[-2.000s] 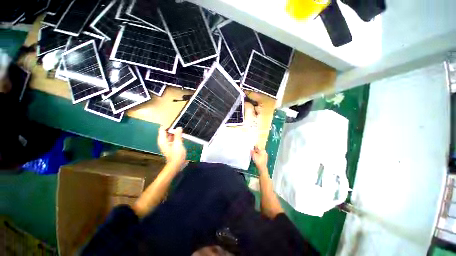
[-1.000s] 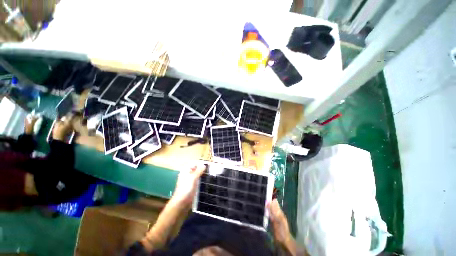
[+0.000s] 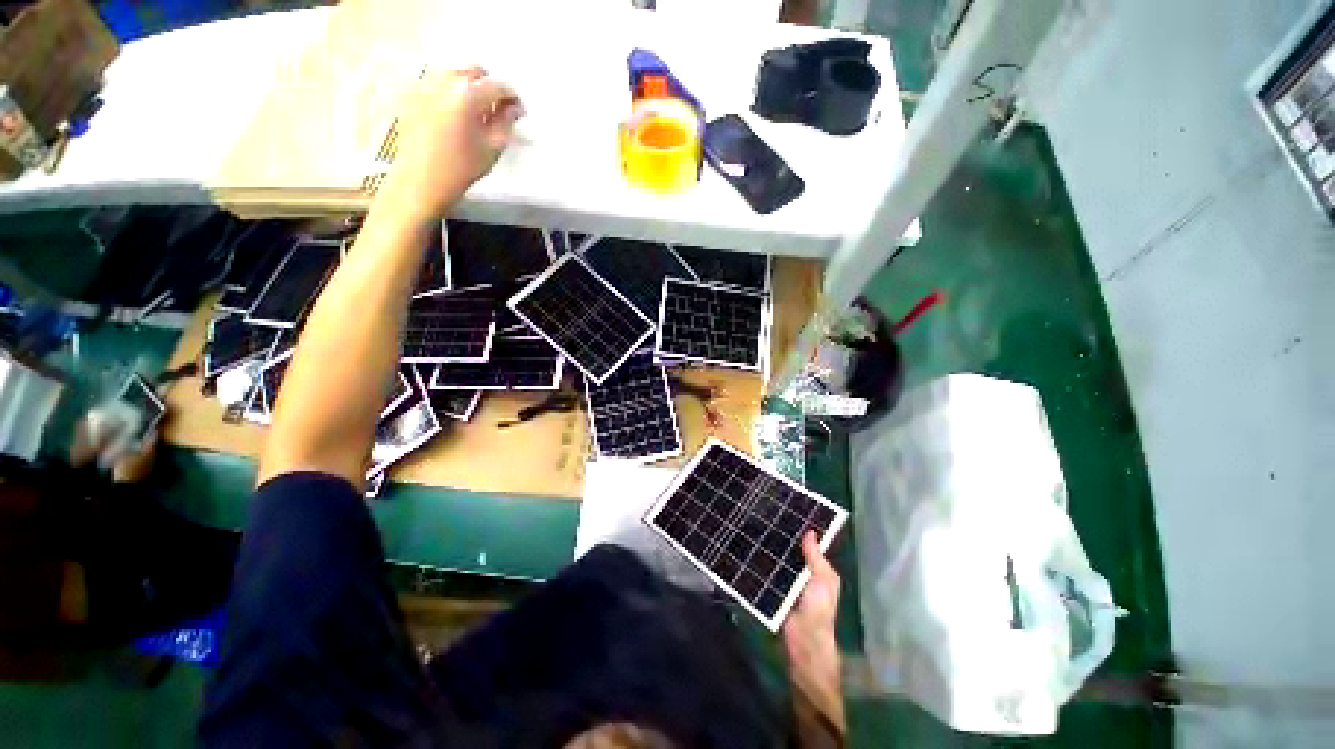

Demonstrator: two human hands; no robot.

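My right hand (image 3: 814, 603) grips the lower right edge of a solar panel (image 3: 745, 530), which is tilted above my lap at the bench's front edge. My left hand (image 3: 466, 129) is stretched out over the white shelf (image 3: 564, 117), with curled fingers. Whether it holds something is too blurred to tell. A white foam sleeve (image 3: 627, 505) lies partly under the held panel, near my lap. Other solar panels (image 3: 583, 318) lie heaped on the cardboard sheet behind it.
A tape dispenser (image 3: 660, 144), a phone (image 3: 753, 163) and a black pouch (image 3: 819, 85) lie on the shelf. A large plastic bag (image 3: 952, 549) stands right of the bench. A coworker's hand (image 3: 120, 436) is at the far left.
My left hand has let go of the panel and moved up and left to the shelf. The panel has turned and shifted right in my right hand. The view now shows more of the shelf.
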